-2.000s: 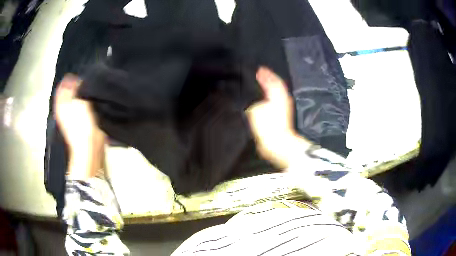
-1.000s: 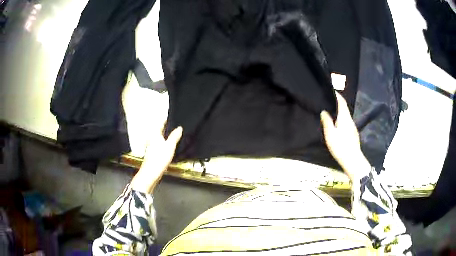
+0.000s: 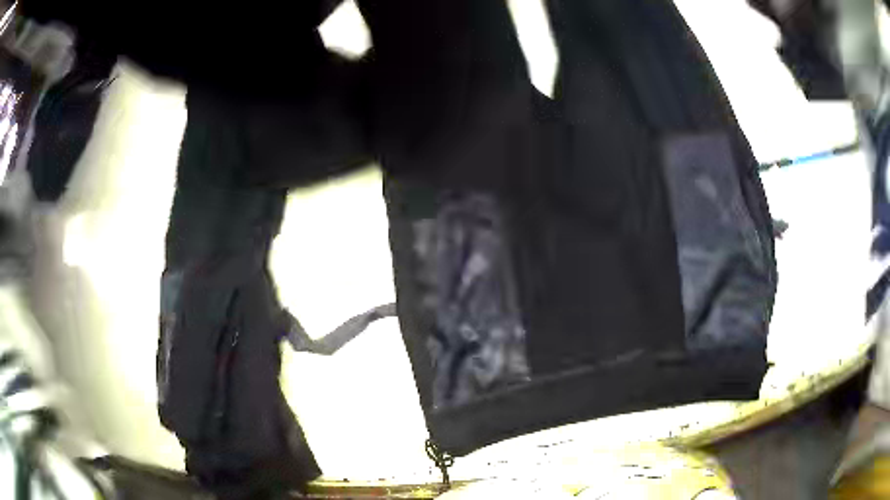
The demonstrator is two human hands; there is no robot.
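Black unfinished trousers (image 3: 595, 254) lie on the table, their broad waist edge (image 3: 605, 395) towards me, with a shiny dark grey pocket bag (image 3: 473, 293) on the left and another (image 3: 722, 244) on the right. Thread tails (image 3: 439, 454) hang at the left waist corner. More black trousers (image 3: 224, 361) lie to the left. A grey strip (image 3: 342, 330) spans the gap between them. A dark blurred mass of cloth (image 3: 244, 68) covers the upper left. Patterned sleeves are blurred at both picture edges; neither of my hands can be made out.
The glossy off-white table (image 3: 337, 234) has a worn yellowish front edge (image 3: 800, 400). A blue measuring tape (image 3: 810, 157) crosses it at the right. Dark cloth lies at the top right. My light striped clothing shows at the bottom.
The trousers my hands held in front of me are no longer there; dark cloth now fills the upper left. Both hands have left view, and the lower trousers' waist edge and left pocket bag are uncovered.
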